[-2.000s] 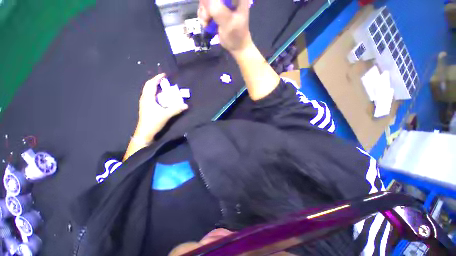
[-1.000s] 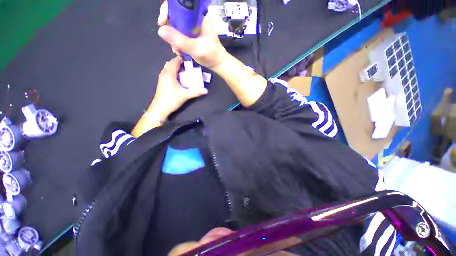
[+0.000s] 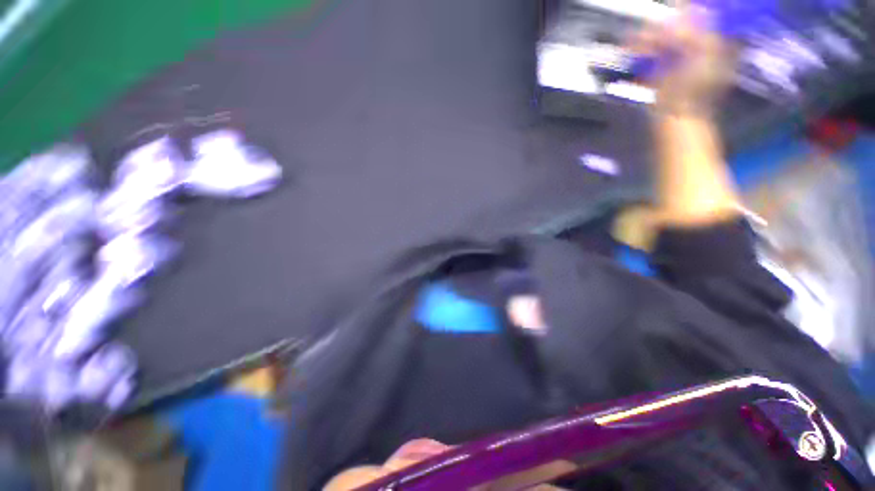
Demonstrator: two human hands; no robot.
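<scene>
The frame is strongly blurred. My right hand (image 3: 689, 65) is at the upper right, closed around the purple-blue electric screwdriver (image 3: 758, 14). The driver's narrower end points left, over the white and black screw feeder (image 3: 576, 67). The hand hides part of both. A small white plastic part (image 3: 600, 164) lies on the dark mat below the feeder. White-lilac fan units (image 3: 230, 165) lie in a cluster at the left. My left hand is not recognisable in view. A small pale pink blurred patch shows against the jacket front; I cannot tell what it is.
The dark mat (image 3: 384, 125) spans the middle, with a green surface (image 3: 125, 58) at the upper left. The bench edge (image 3: 585, 213) runs in front of the jacket. More whitish-purple items (image 3: 782, 62) lie right of my right hand. Blue floor shows at both sides.
The view has swung left, so the unit cluster appears larger and further in. My right hand and driver have moved from the held unit to the feeder. My left hand and its unit have left view.
</scene>
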